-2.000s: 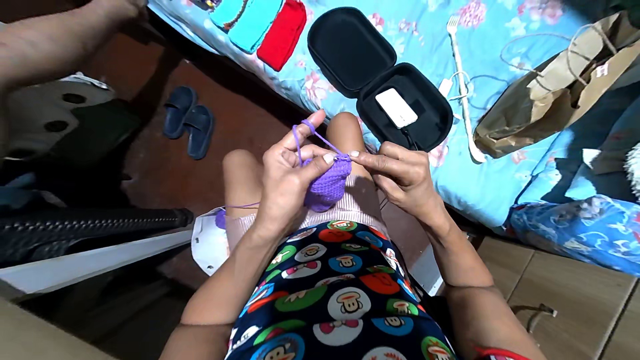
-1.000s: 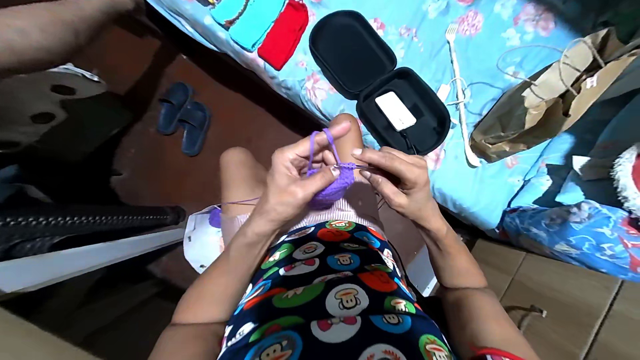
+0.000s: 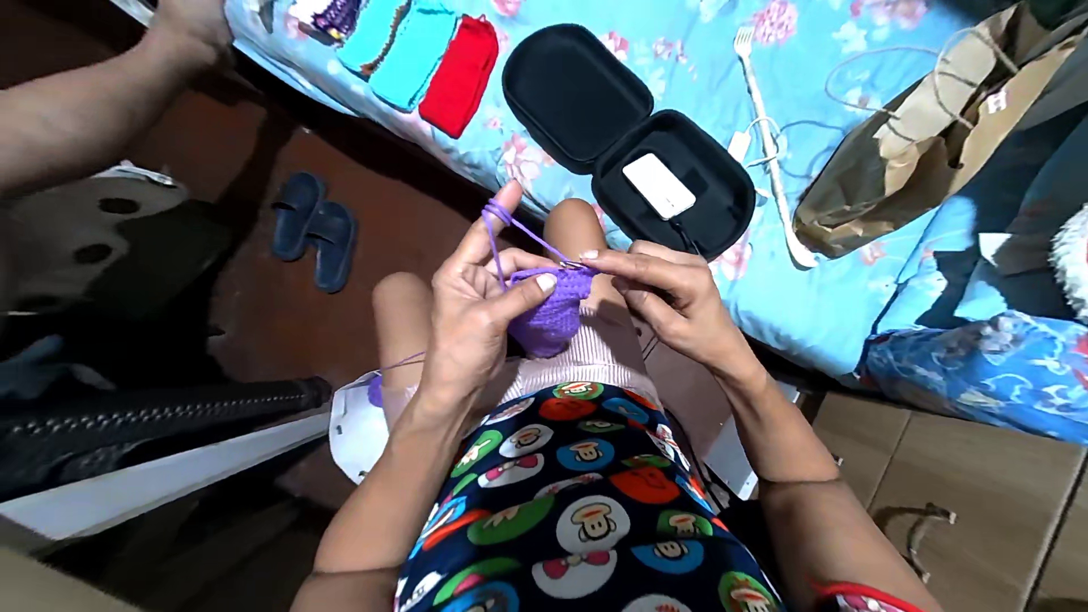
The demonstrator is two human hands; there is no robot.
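A purple crocheted piece (image 3: 548, 321) hangs above my lap, pinched between the thumb and fingers of my left hand (image 3: 484, 297). Purple yarn (image 3: 495, 240) loops around my raised left index finger and runs down to the top edge of the piece. My right hand (image 3: 671, 293) holds a thin metal crochet hook (image 3: 571, 265), whose tip is at that top edge; most of its shaft is hidden by my fingers. More purple yarn (image 3: 375, 391) lies in a white container (image 3: 355, 429) beside my left thigh, with a strand leading towards my lap.
On the flowered bedsheet (image 3: 527, 161) lie red (image 3: 460, 76) and turquoise (image 3: 412, 55) knitted pieces, an open black case (image 3: 625, 140) holding a white device (image 3: 659, 185), a white back scratcher (image 3: 769, 144) and a brown paper bag (image 3: 901, 144). Another person's arm (image 3: 102, 102) reaches in at upper left. Slippers (image 3: 314, 229) rest on the floor.
My left index finger, upright a second ago, again leans with the yarn wound round it. More of the purple piece shows below my fingers than a second ago.
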